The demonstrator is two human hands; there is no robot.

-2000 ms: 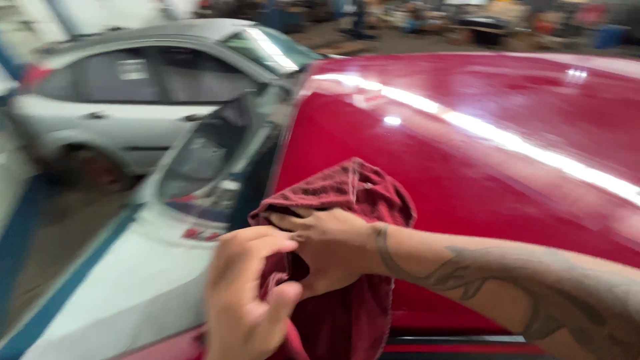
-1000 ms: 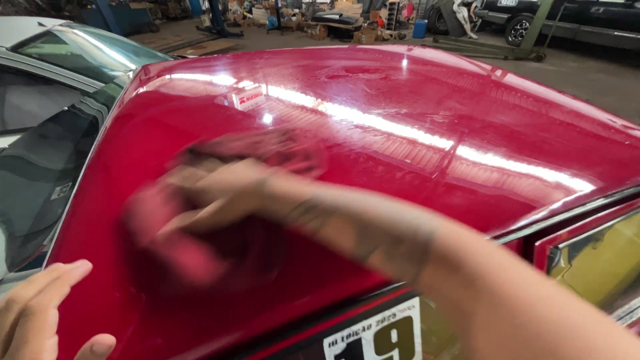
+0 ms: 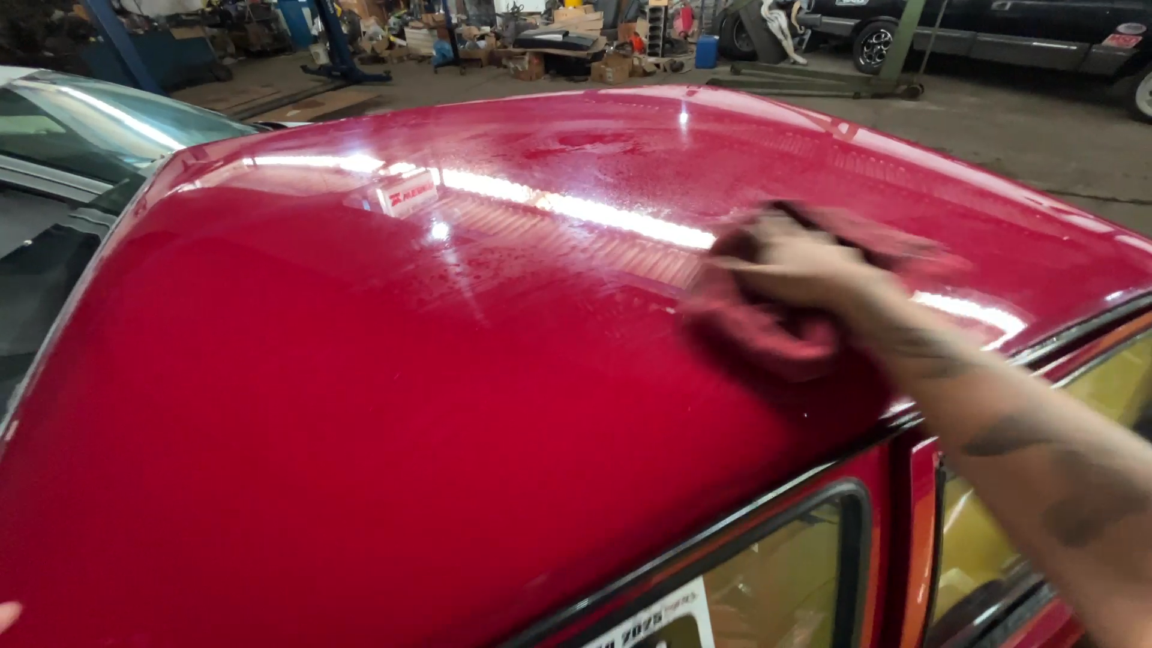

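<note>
A glossy red car roof [image 3: 405, 387] fills most of the view, with ceiling lights mirrored in it. My right hand [image 3: 801, 265], blurred by motion, presses a dark red cloth [image 3: 774, 337] against the roof near its right side. The cloth bunches around the fingers, and part of it spreads out beyond the hand. Of my left hand [image 3: 9, 616] only a fingertip shows at the lower left edge, close to the roof; whether that hand holds anything is hidden.
Side windows [image 3: 783, 567] run below the roof edge, one bearing a sticker with writing. A light-coloured car [image 3: 99, 126] stands at the left. Behind are a blue lift post [image 3: 333, 40], cardboard boxes [image 3: 612, 67], a green lift or stand [image 3: 900, 54] and a black vehicle [image 3: 1017, 27].
Both hands were together at the cloth two seconds ago, then apart. Since one second ago, my right hand has carried the cloth rightward over the roof, and my left hand has mostly left the view.
</note>
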